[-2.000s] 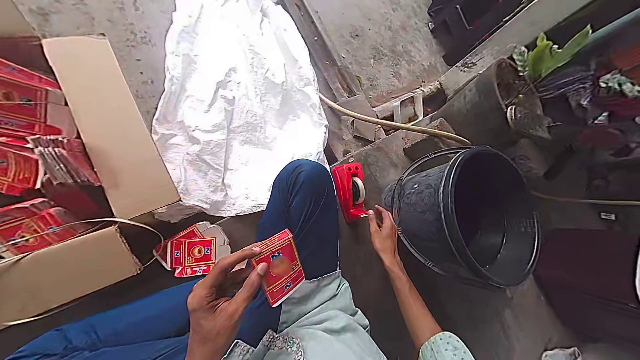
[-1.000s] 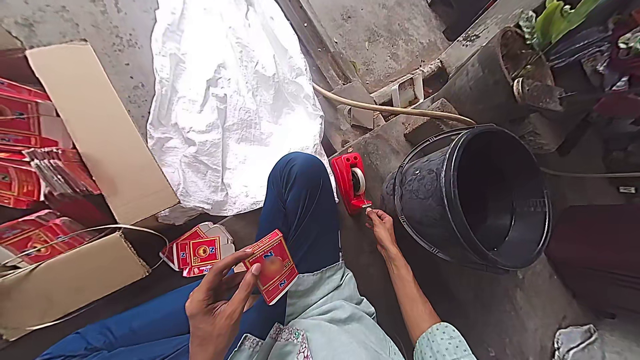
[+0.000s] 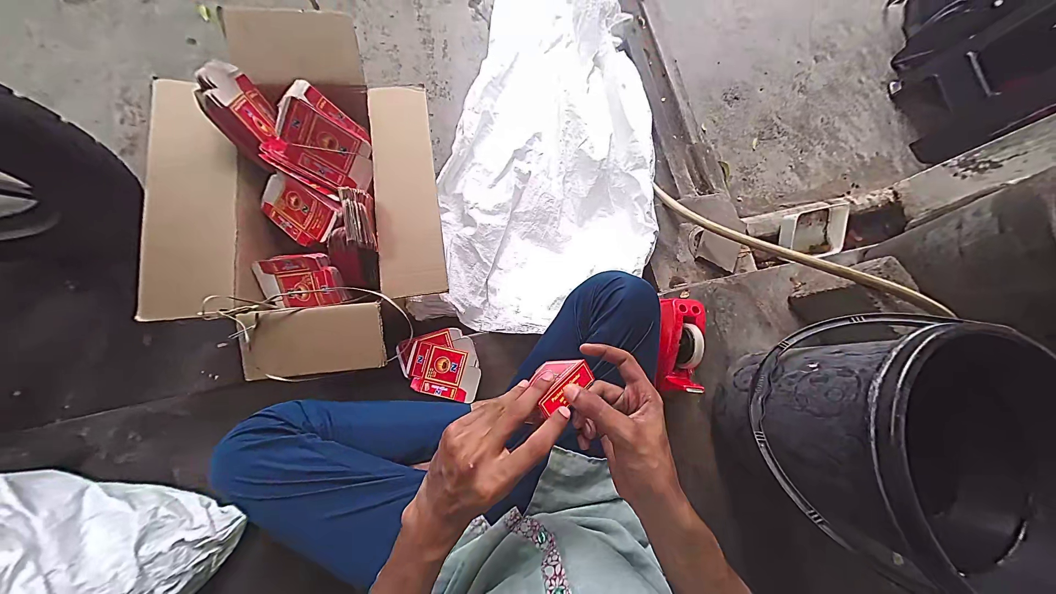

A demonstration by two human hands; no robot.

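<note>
A small red printed carton (image 3: 565, 386), folded into box shape, is held over my lap. My left hand (image 3: 487, 454) grips its left side, fingers over the top and thumb at the near face. Against its right end, my right hand (image 3: 623, 421) presses with the thumb, its index finger raised. Whether tape lies under that thumb cannot be seen. Beside my right knee stands a red tape dispenser (image 3: 670, 351) with a pale roll. Flattened red cartons (image 3: 441, 363) lie on the ground left of my knee.
An open cardboard box (image 3: 186, 198) at the upper left holds bundles of flat red cartons. A white woven sack (image 3: 549, 165) lies ahead, another (image 3: 99, 536) at the lower left. A black bucket (image 3: 825, 421) stands at the right, with a hose (image 3: 792, 252) behind it.
My right hand has moved from the tape dispenser to the carton, which both hands now touch. The carton has turned so its narrow end shows. The view has swung left.
</note>
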